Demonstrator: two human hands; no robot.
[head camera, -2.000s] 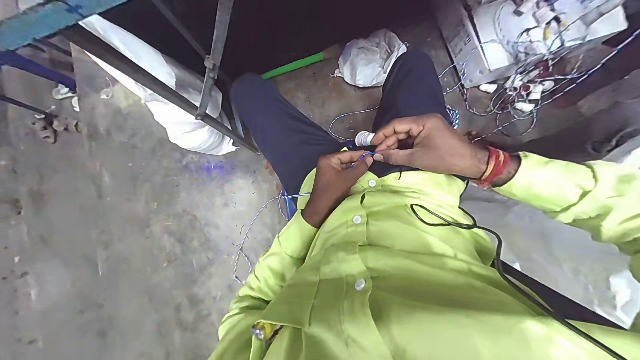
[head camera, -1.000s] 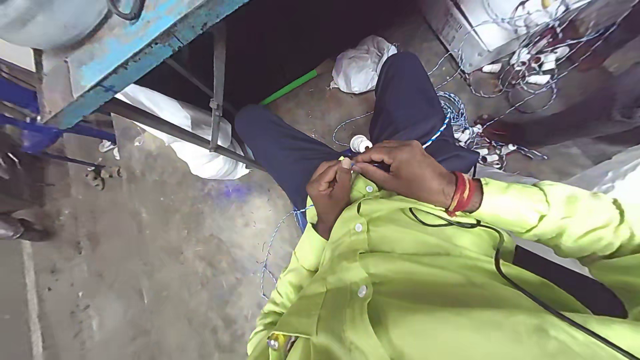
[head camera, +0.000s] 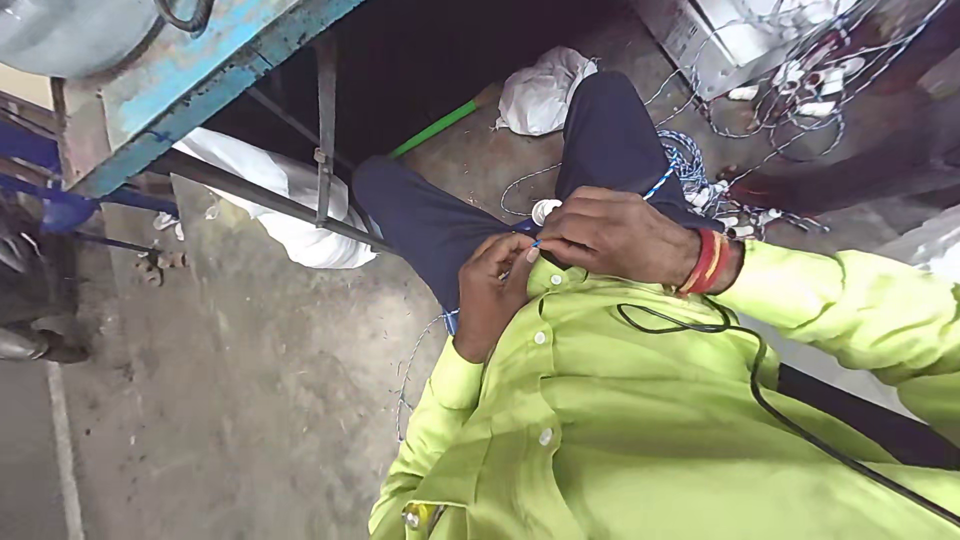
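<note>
My left hand (head camera: 495, 289) pinches a thin blue-and-white wire (head camera: 535, 244) between thumb and fingertips, at my waist. Close against it, the fingertips of my right hand (head camera: 619, 236) grip the same wire's blue tip area; the exact contact is partly hidden. A round white plastic part (head camera: 545, 211) lies just beyond the fingers of my right hand. Twisted blue-and-white wire (head camera: 409, 367) hangs down beside my left sleeve. A coil of similar wire (head camera: 682, 154) with white fittings rests beyond my right knee.
A blue-painted metal table edge (head camera: 217, 97) and its dark frame stand at upper left. White sacks (head camera: 544, 90) and a green rod (head camera: 435, 129) lie ahead. At upper right, tangled wires with white connectors (head camera: 817, 109) lie beside a white box (head camera: 694, 45). A black cable (head camera: 772, 412) crosses my shirt.
The view has shifted, bringing more of the blue table edge into sight. Both hands stay close together at my waist, with small changes in finger position.
</note>
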